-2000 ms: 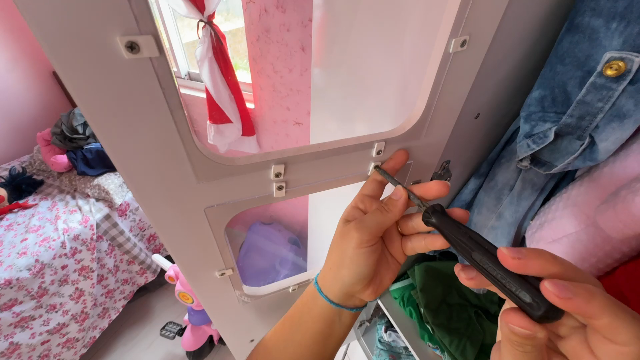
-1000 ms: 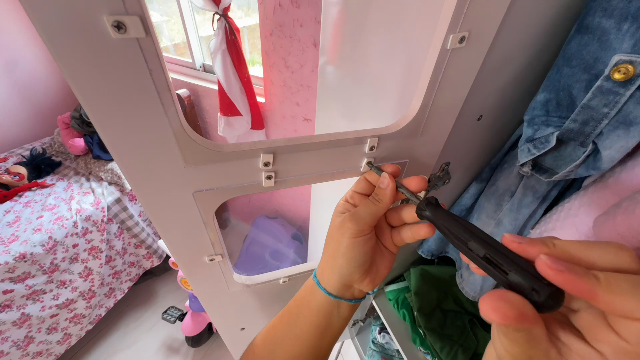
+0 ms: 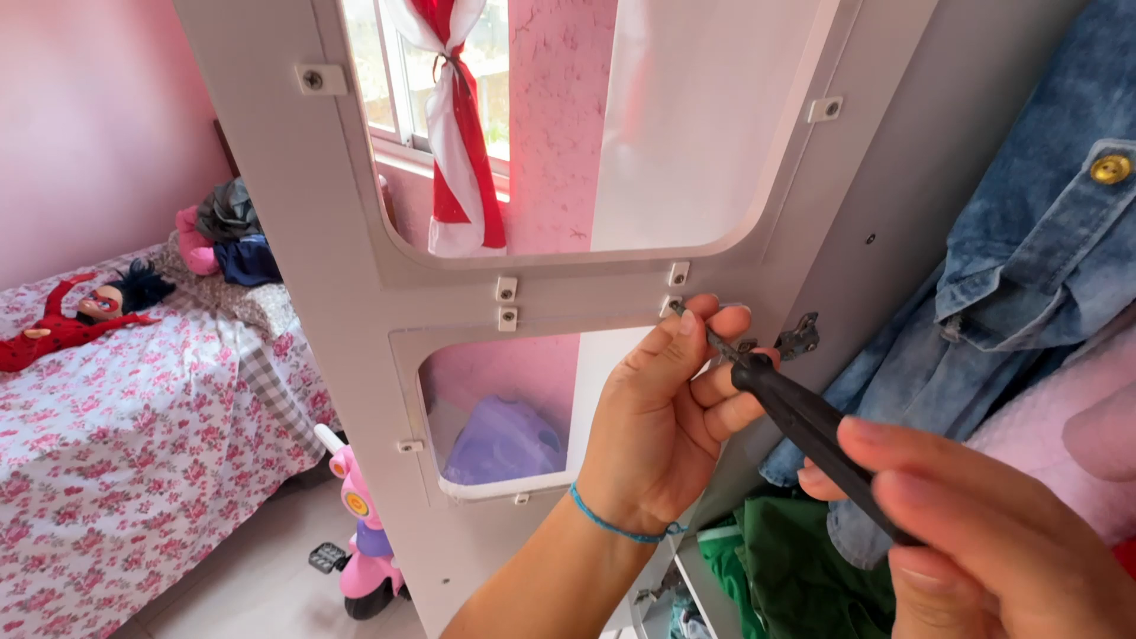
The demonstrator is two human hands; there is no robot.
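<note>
A screwdriver with a black handle (image 3: pixel 821 430) slants up and left, its tip at the screw of a small white plastic clip (image 3: pixel 671 305) on the grey wardrobe door (image 3: pixel 586 297). My left hand (image 3: pixel 666 399), with a blue cord bracelet, pinches the metal shaft near the tip between thumb and fingers. Around the rear of the handle are the fingers of my right hand (image 3: pixel 985 532). Just above that clip sits another white clip (image 3: pixel 679 273); two more (image 3: pixel 507 302) lie to the left. Clear panels fill the door's two window openings.
Denim clothes (image 3: pixel 1003 240) hang at the right beside a metal hinge (image 3: pixel 799 336). Green folded clothes (image 3: pixel 799 555) lie on a shelf below. Behind the door at left stand a bed with a floral sheet (image 3: pixel 177 426), holding a doll (image 3: pixel 80 311), and a pink ride-on toy (image 3: pixel 364 559).
The view has shifted somewhat. Both hands stay on the screwdriver, its tip still at the same clip; the fingers of my right hand have changed position on the handle.
</note>
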